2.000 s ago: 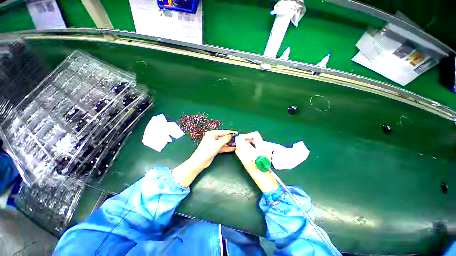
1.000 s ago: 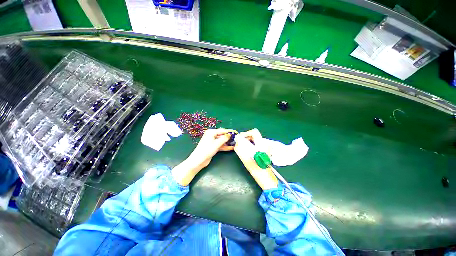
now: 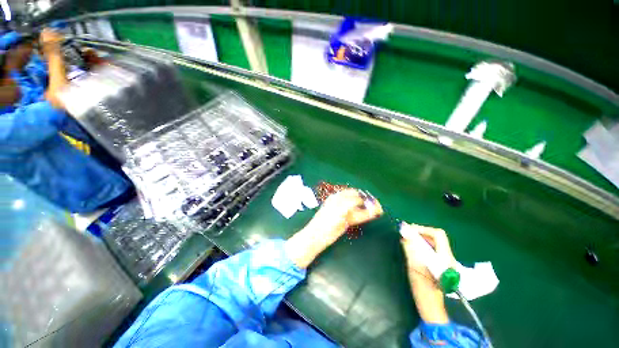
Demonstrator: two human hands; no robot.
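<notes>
My left hand (image 3: 349,209) holds a small black unit (image 3: 368,200) in its fingertips, over the pile of tiny red-brown components (image 3: 330,190). My right hand (image 3: 426,255) is a little apart at the right. It is shut on a white dispensing syringe (image 3: 432,253), whose tip points up-left toward the left hand. The green adapter (image 3: 449,280) shows behind the right hand, with a pale air hose (image 3: 473,313) running down over the forearm. One white wipe (image 3: 294,196) lies left of the pile. Another wipe (image 3: 480,281) lies beside the right hand.
Stacked clear blister trays (image 3: 210,153) stand at left, some pockets holding black units. Two black units (image 3: 452,199) lie on the green belt (image 3: 360,289) at right. A neighbouring person in blue (image 3: 58,160) is at far left. A blue box (image 3: 353,46) and papers are at the back rail.
The view has turned left, bringing the neighbouring person into sight. My right hand with the syringe has moved away from my left hand and the black unit.
</notes>
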